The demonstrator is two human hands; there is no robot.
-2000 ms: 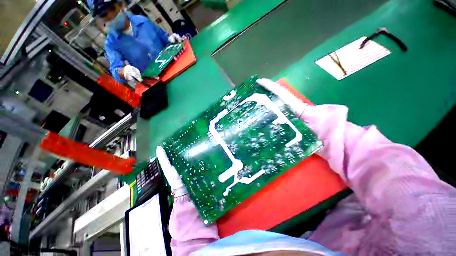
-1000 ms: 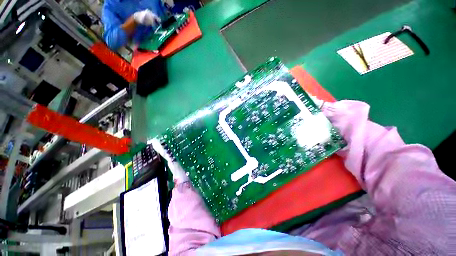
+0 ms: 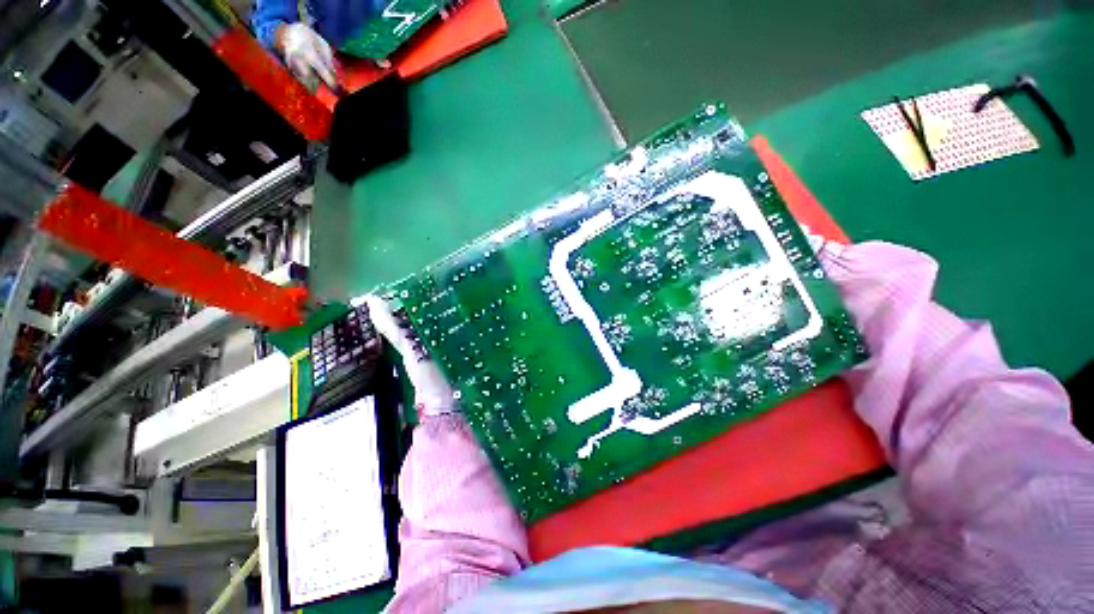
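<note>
A large green circuit board (image 3: 516, 312) is held solder side up in front of me, tilted in view, with a broad silvery-white angular track and many small joints. My left hand (image 3: 412, 357), in a white glove, grips its left edge. My right hand (image 3: 828, 248) is at its right edge, mostly hidden by the board and the pink sleeve; a little white glove shows. A red-orange pad (image 3: 720, 462) lies under the board.
A dotted card (image 3: 981, 144) bears thin dark tweezers (image 3: 919, 134) and black curved-handled cutters (image 3: 1046, 110). A check sheet on a clipboard (image 3: 336, 504) and a calculator (image 3: 342, 356) are at left. A black block (image 3: 370, 127) sits near a coworker's gloved hand (image 3: 307, 54). Red-wrapped rails (image 3: 174, 258) run left.
My view has shifted, so the card and the board sit further right and the coworker is mostly out of the top. The glare on the board has moved. Both hands keep their hold.
</note>
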